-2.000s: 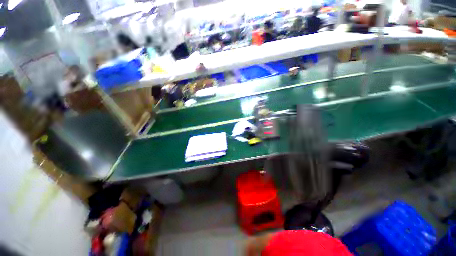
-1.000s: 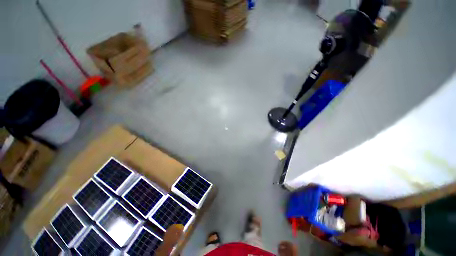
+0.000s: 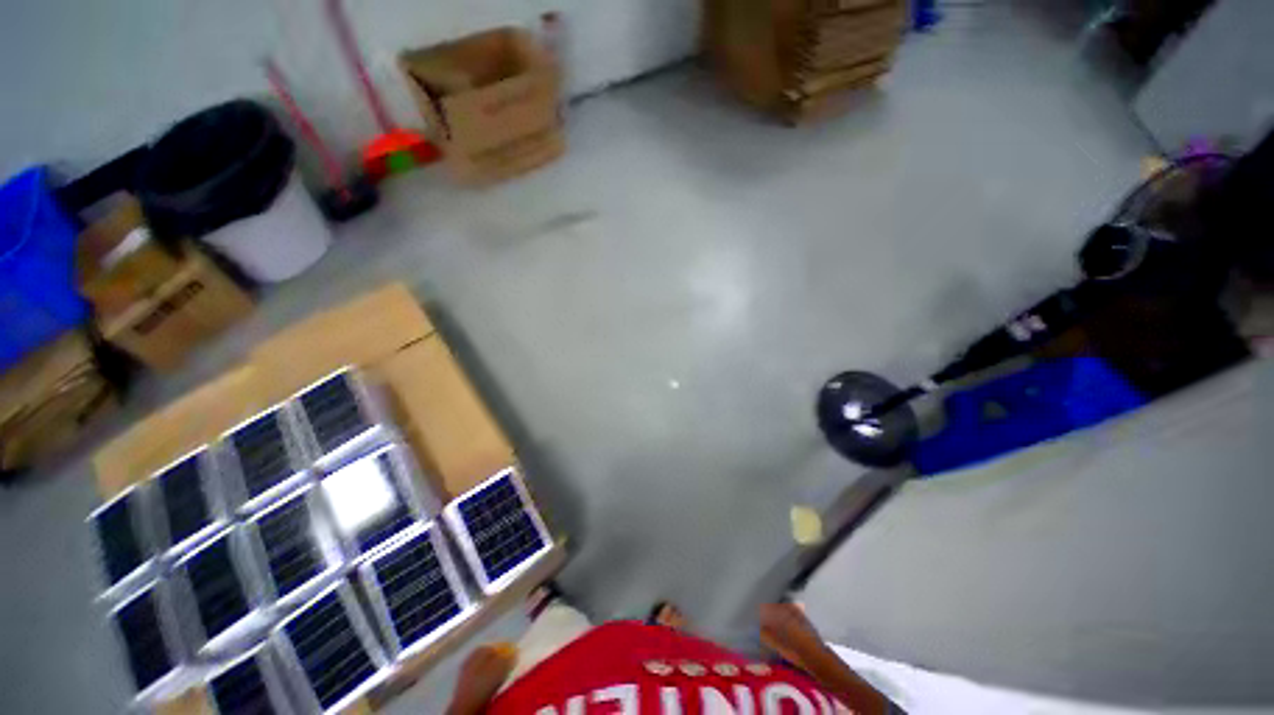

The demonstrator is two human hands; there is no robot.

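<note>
Several stacks of small solar panels [image 3: 414,584] stand in rows at the lower left, dark cell faces up with white borders. They rest on a brown cardboard sheet [image 3: 444,419] on the floor. One panel reflects a bright light. My left hand [image 3: 479,676] is at the bottom edge, right of the nearest stacks, small and blurred, with a yellow-orange patch at the fingertips. My right hand [image 3: 787,631] is low, right of my red shirt, also blurred. No panel shows in either hand; their finger positions are unclear.
A black pedestal fan's round base [image 3: 866,418] and a blue crate [image 3: 1027,414] are at right beside a large pale surface [image 3: 1076,559]. Open carton [image 3: 489,105], lined bin [image 3: 266,196], broom and dustpan, and stacked flat cartons [image 3: 806,56] stand behind.
The view has swung from the green benches to the floor, then turned left; panel stacks, bin and carton now sit differently in view. The blue box of items at lower right has left the picture.
</note>
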